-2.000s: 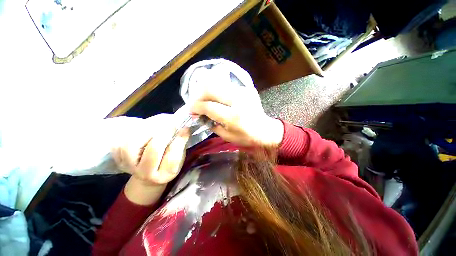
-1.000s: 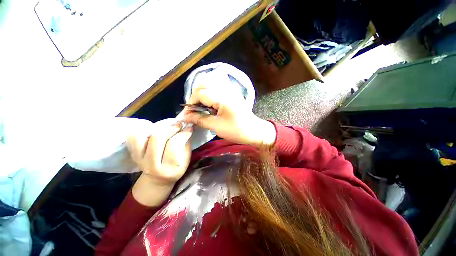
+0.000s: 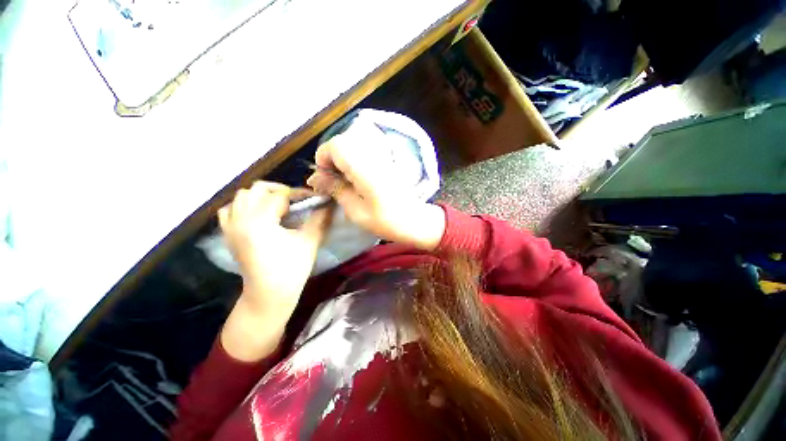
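Note:
A white inside-out sleeve (image 3: 399, 153) with faint dark stitch lines hangs over my lap beside the table edge. My left hand (image 3: 274, 226) pinches a narrow folded edge of it between thumb and fingers. My right hand (image 3: 358, 185) is just to the right, close to that edge, with its fingers closed around a small dark tool, mostly hidden and blurred. The sleeve's round end shows behind my right hand, and more pale fabric shows below both hands.
The white table (image 3: 258, 95) has a wooden edge in front of me. A brown cardboard box (image 3: 508, 95) with green printing stands beyond it. A green panel (image 3: 689, 151) is at right. Dark panels with white edges (image 3: 129, 379) lie below left.
The sleeve part that lay out to the left over the table edge is drawn in towards my hands. My left hand has risen and turned more upright. My right hand has shifted slightly left.

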